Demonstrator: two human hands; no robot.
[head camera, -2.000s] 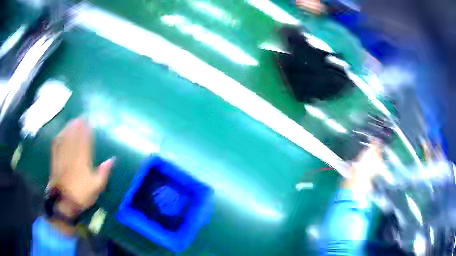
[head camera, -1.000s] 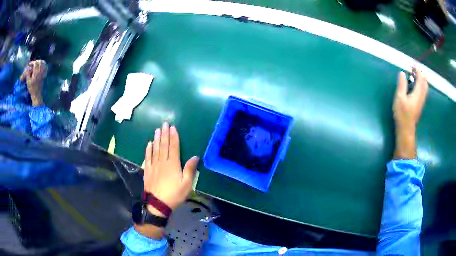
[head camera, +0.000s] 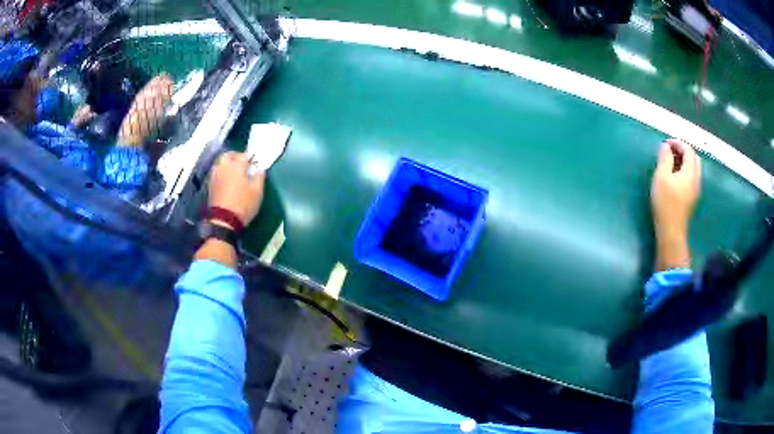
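My left hand (head camera: 235, 188), with a red band and a dark watch at the wrist, is at the left of the green bench, its fingers closed on the near end of a crumpled white wipe (head camera: 270, 144). My right hand (head camera: 675, 193) rests at the far right by the white rail, fingers curled. A small dark spot shows between its fingers; whether it is a held thing is unclear. An open blue bin (head camera: 373, 237) with small dark screws (head camera: 416, 222) stands between the hands, touched by neither.
A black electric screwdriver (head camera: 670, 320) hangs over my right forearm. Cream tape strips (head camera: 336, 280) lie on the near edge. Black units (head camera: 586, 12) lie beyond the white rail (head camera: 543, 72). Behind a mesh-sided frame (head camera: 229, 93) at left, another person's hand (head camera: 146, 106) shows. A dark part (head camera: 748, 356) lies at right.
My left hand has moved up and left from flat and open beside the bin to the white wipe. My right hand's fingers have curled in. The screwdriver has come into view at right.
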